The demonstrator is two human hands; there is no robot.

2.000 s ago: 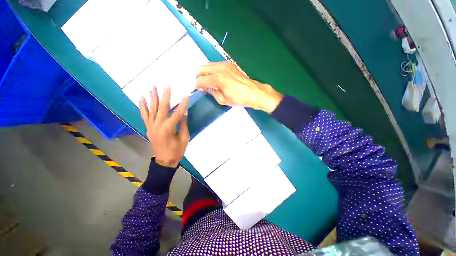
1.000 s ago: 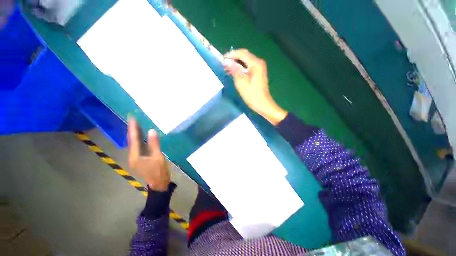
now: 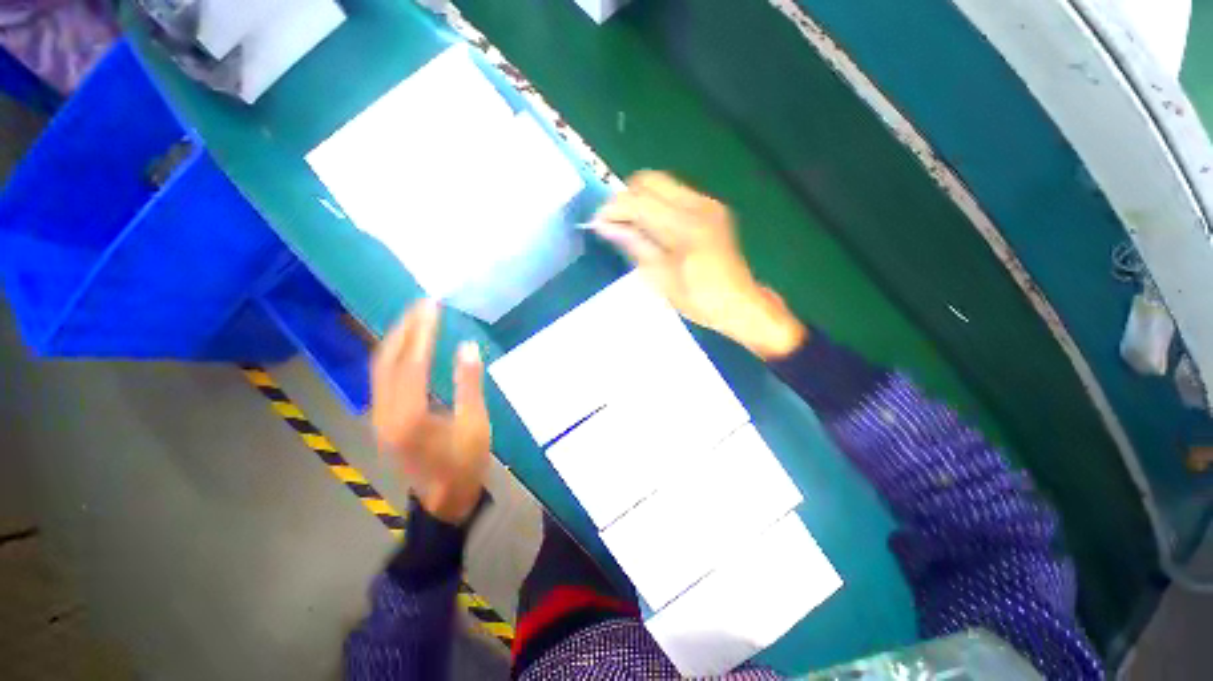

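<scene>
White retail boxes lie on the teal bench in two groups. The farther group of white boxes (image 3: 446,173) is beyond my hands, its near side pale blue-grey and blurred. The nearer row of several white boxes (image 3: 665,466) runs toward my body. My left hand (image 3: 432,412) is blurred at the bench's left edge, fingers apart, holding nothing. My right hand (image 3: 685,246) is at the right corner of the farther group, fingers bent together; whether they pinch a thin flap is too blurred to tell.
A blue bin (image 3: 120,253) stands below the bench's left edge. Clear film and a white-grey box (image 3: 273,40) lie at the bench's far end. The green conveyor (image 3: 851,226) runs along the right. A shelf beyond it holds a small white item (image 3: 1145,333). Yellow-black tape (image 3: 319,446) marks the floor.
The farther group is shorter than before, and the nearer row now shows one more box. Both hands have come off the boxes' near side since the oldest frame. The view has shifted.
</scene>
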